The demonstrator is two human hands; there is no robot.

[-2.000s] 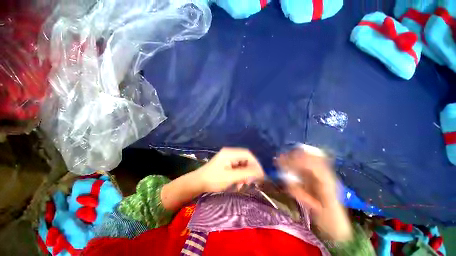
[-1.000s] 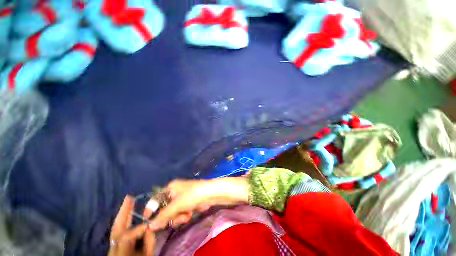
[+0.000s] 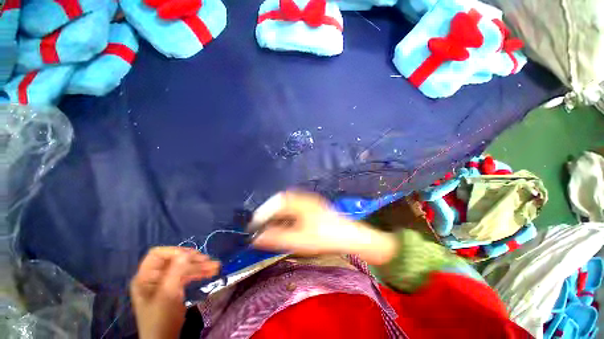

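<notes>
My left hand [image 3: 164, 281] is at the lower left over the table's near edge, its fingertips closed together on the pale blue thread. My right hand [image 3: 298, 222] is blurred, to the right and a little higher, with a white wrap on a finger. Light blue thread [image 3: 222, 232] loops between the two hands. Its fingers are bent together near the thread's end; a needle cannot be made out. No plush toy is in either hand.
Light blue plush gift boxes [image 3: 299, 38] with red bows lie along the table's far side. Crumpled clear plastic [image 3: 33, 142] is at left. A box of toys [image 3: 427, 222], partly under olive cloth [image 3: 497, 205], stands at right, near white sacks [image 3: 540, 271].
My right hand has moved up and right, away from my left hand, and the thread now loops between them. The view has shifted slightly. Earlier the view faced further left.
</notes>
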